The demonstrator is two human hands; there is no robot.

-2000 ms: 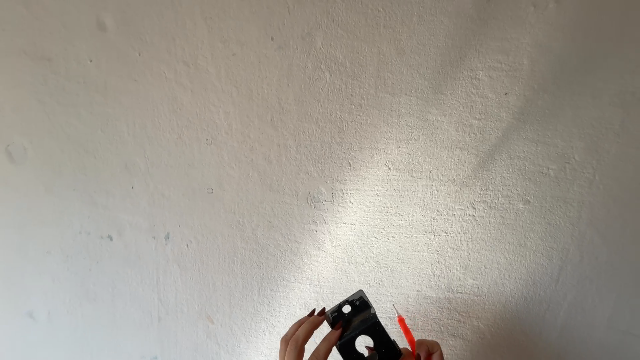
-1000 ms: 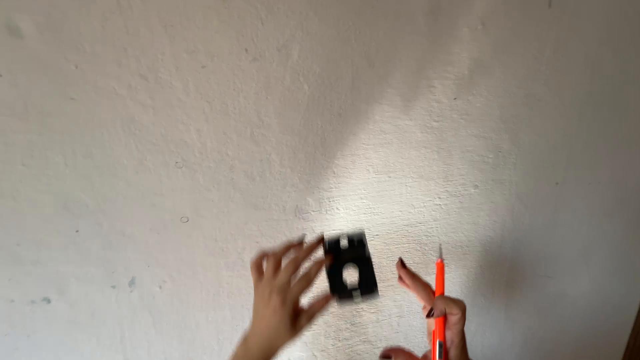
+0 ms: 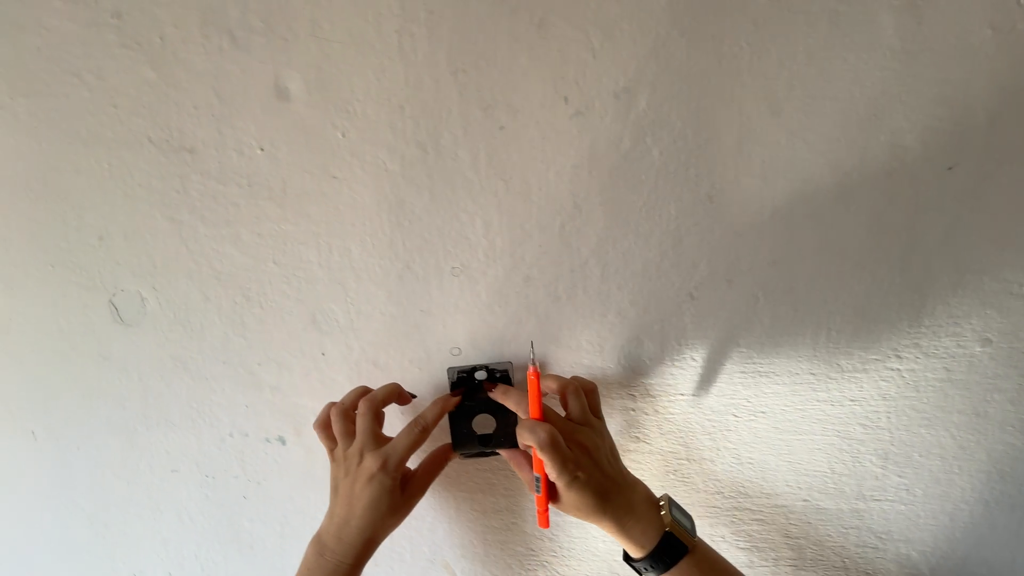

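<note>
A black rectangular plate or bracket (image 3: 466, 420), with a small round hole near its top and a larger one lower down, is against the pale wall. My left hand (image 3: 376, 448) grips its left edge with thumb and index finger, the other fingers raised. My right hand (image 3: 580, 456) touches its right side with index finger and thumb. An orange mechanical pencil (image 3: 534, 400) is held between fingers of the same right hand, upright with its tip upward, just right of the plate.
Two small pencil-like circles, one higher (image 3: 456, 272) and one lower (image 3: 456, 351), are on the rough plaster wall (image 3: 320, 200) above the plate. A wristwatch (image 3: 676, 520) with a black strap is on my right wrist. Shadows fall across the wall's right side.
A second ago my right hand was apart from the plate, holding the orange pencil; now it touches the plate's right side. My left hand still holds the plate. The view has shifted.
</note>
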